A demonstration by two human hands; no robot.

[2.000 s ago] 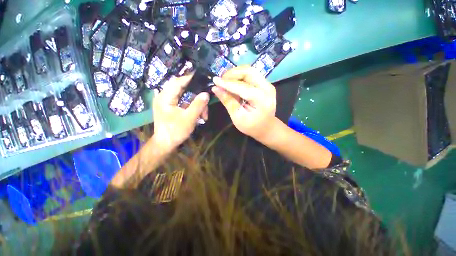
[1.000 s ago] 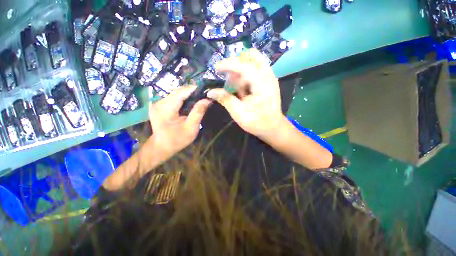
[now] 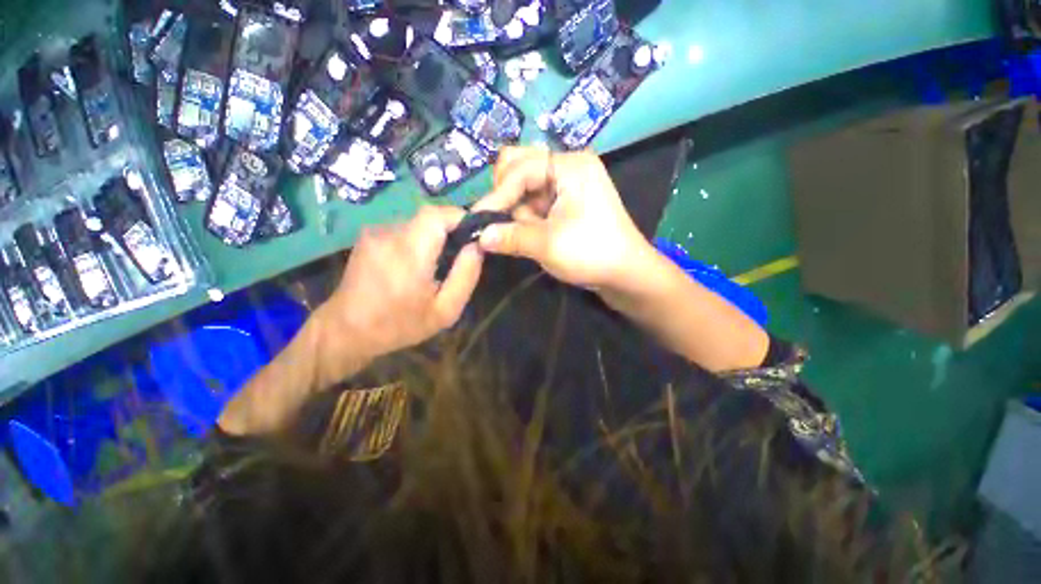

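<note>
A black phone housing (image 3: 459, 242) is held between my two hands at the front edge of the bench, mostly hidden by my fingers. My left hand (image 3: 394, 274) grips its left end. My right hand (image 3: 562, 222) pinches its right end between thumb and fingers, with a tiny pale spot at the thumb tip. Whether that spot is a small part cannot be told. A heap of opened black phone half-assemblies (image 3: 253, 97) with silvery-blue boards lies on the green bench beyond my hands.
A clear blister tray (image 3: 183, 245) with phones in two rows is at the left. Blue stools (image 3: 211, 365) stand below the bench at the left. An open brown carton (image 3: 885, 217) is at the right above the green floor. Hair blurs the bottom of the view.
The view has shifted, so the heap and tray sit further left and higher. My right hand's fingers have closed in on the housing, and both hands are nearer together.
</note>
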